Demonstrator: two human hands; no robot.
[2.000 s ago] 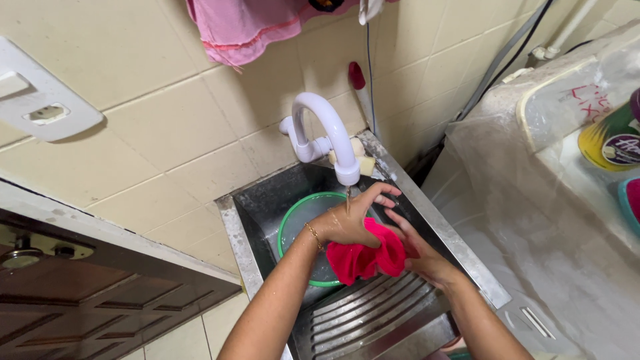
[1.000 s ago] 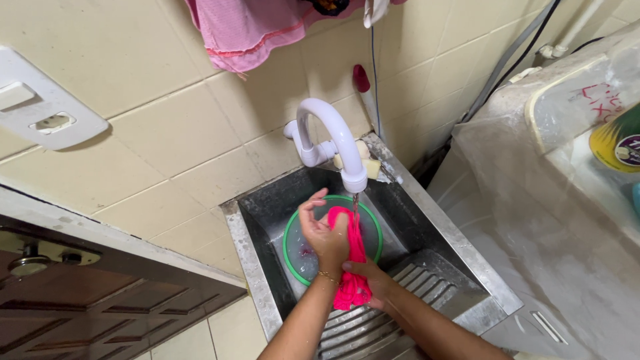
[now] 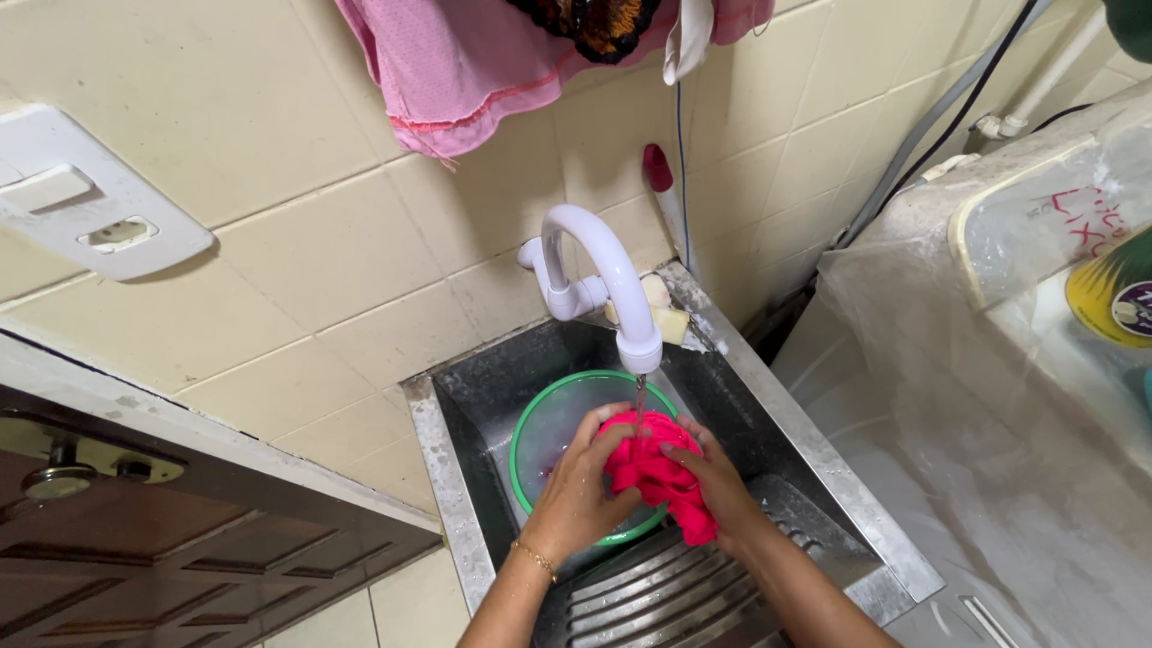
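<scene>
A wet, bright pink cloth (image 3: 655, 472) is bunched between my two hands, right under the white curved faucet (image 3: 612, 270), whose stream of water falls onto it. My left hand (image 3: 585, 481) grips the cloth's left side, a thin bracelet on the wrist. On the right side my right hand (image 3: 715, 481) holds it, thumb on top. Beneath the hands, a green-rimmed basin (image 3: 519, 441) with cloudy water stands in the metal sink (image 3: 450, 531); the hands and cloth cover part of it.
A ribbed washboard (image 3: 666, 585) slopes at the sink's near side. Soap pieces (image 3: 668, 324) and a red-tipped handle (image 3: 659, 171) are at the back corner. Pink fabric (image 3: 468, 81) hangs above. A plastic-covered appliance (image 3: 954, 396) stands right, a brown door (image 3: 180, 558) left.
The cloth hung lengthwise from my hands a second ago; now it is bunched up under the stream. My left hand, then raised with its fingers apart, has closed on the cloth.
</scene>
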